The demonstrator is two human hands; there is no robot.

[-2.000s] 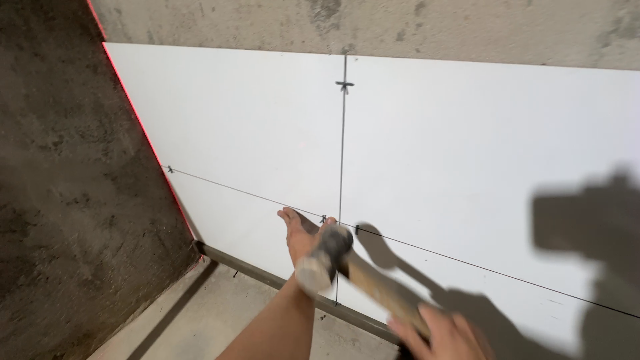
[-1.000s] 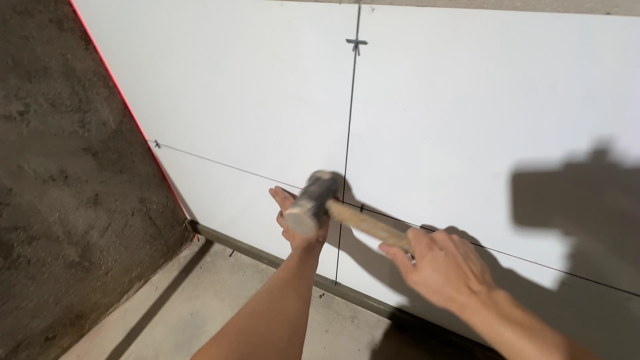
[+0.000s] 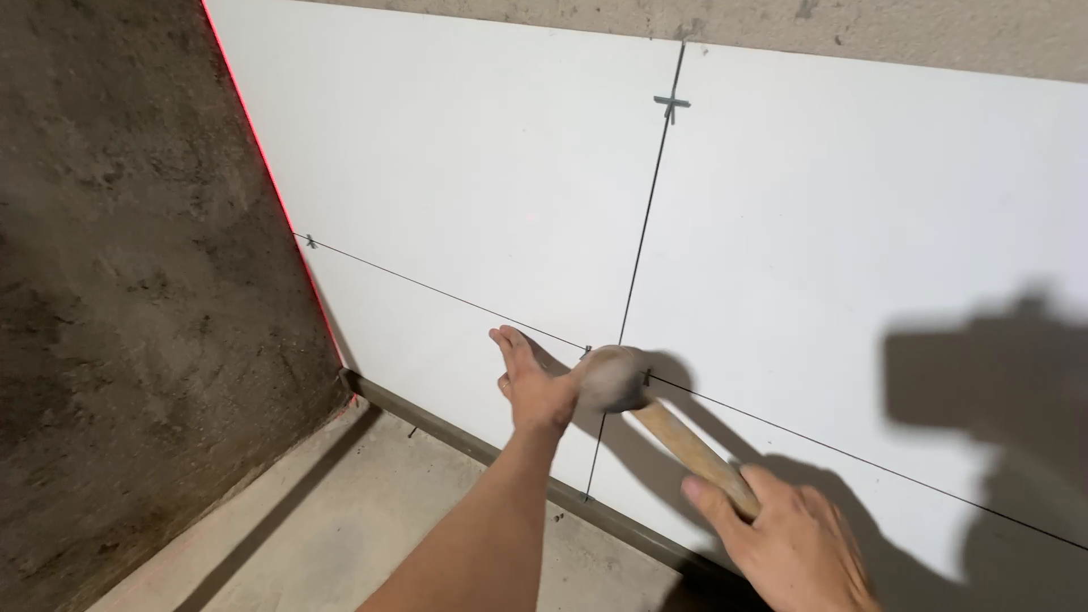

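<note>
My right hand (image 3: 790,527) grips the wooden handle of a mallet (image 3: 693,446), whose blurred head is over the joint crossing of the white wall tiles (image 3: 476,195). My left hand (image 3: 531,378) lies with fingers spread against the lower left tile, just left of the mallet head, which partly overlaps it in view. Tile spacers sit in the joints: a cross-shaped one (image 3: 671,103) near the top, one (image 3: 311,242) at the left, and others beside the mallet head. Whether the head touches the tile cannot be told.
A red laser line (image 3: 255,136) runs down the corner by the dark rough wall (image 3: 127,255). A long narrow strip (image 3: 459,438) lies under the tiles' lower edge, along the concrete floor (image 3: 331,518). Bare wall (image 3: 527,13) shows above the tiles. Shadows fall at the right.
The mallet is still in my right hand, its head now at the joint crossing, farther right of my left hand's fingers than one second ago. My left hand stays on the tile.
</note>
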